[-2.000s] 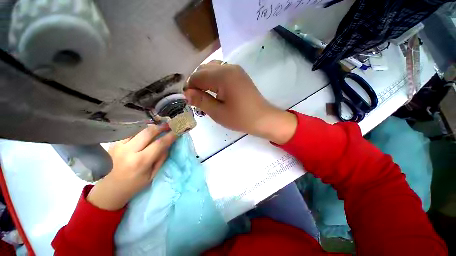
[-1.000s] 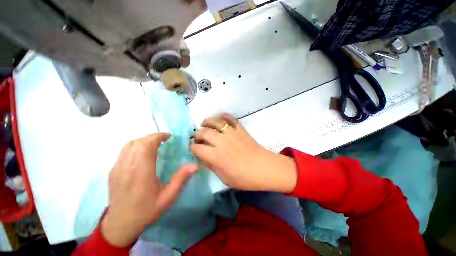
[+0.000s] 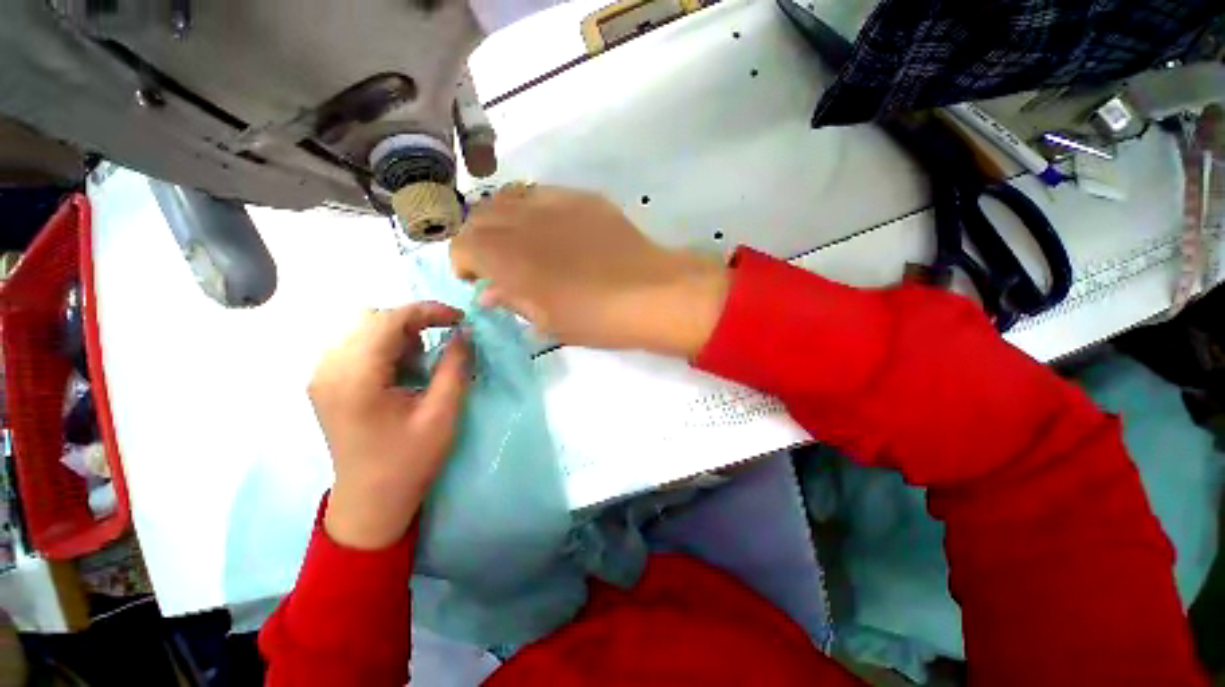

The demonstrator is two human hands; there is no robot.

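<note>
The sheer aqua fabric (image 3: 504, 456) runs from under the sewing machine head (image 3: 269, 94) over the table's front edge to the lap. My left hand (image 3: 390, 403) pinches the fabric between thumb and fingers, just in front of the needle area. My right hand (image 3: 578, 269) is slightly blurred, with its fingers bent down on the fabric close to the tan ribbed thumb knob (image 3: 427, 209). The needle and presser foot cannot be made out behind the knob and my right fingers.
Black shears (image 3: 1001, 242) lie at the right, partly under a dark checked cloth (image 3: 994, 54). A white pen (image 3: 1001, 141) and small items lie beside them. A red plastic basket (image 3: 101, 456) stands at the left. More aqua fabric (image 3: 887, 577) hangs below the table.
Since one second ago, my right hand has moved up toward the needle area and my left hand has closed on the fabric. Earlier both hands were up by the knob; the view has since shifted.
</note>
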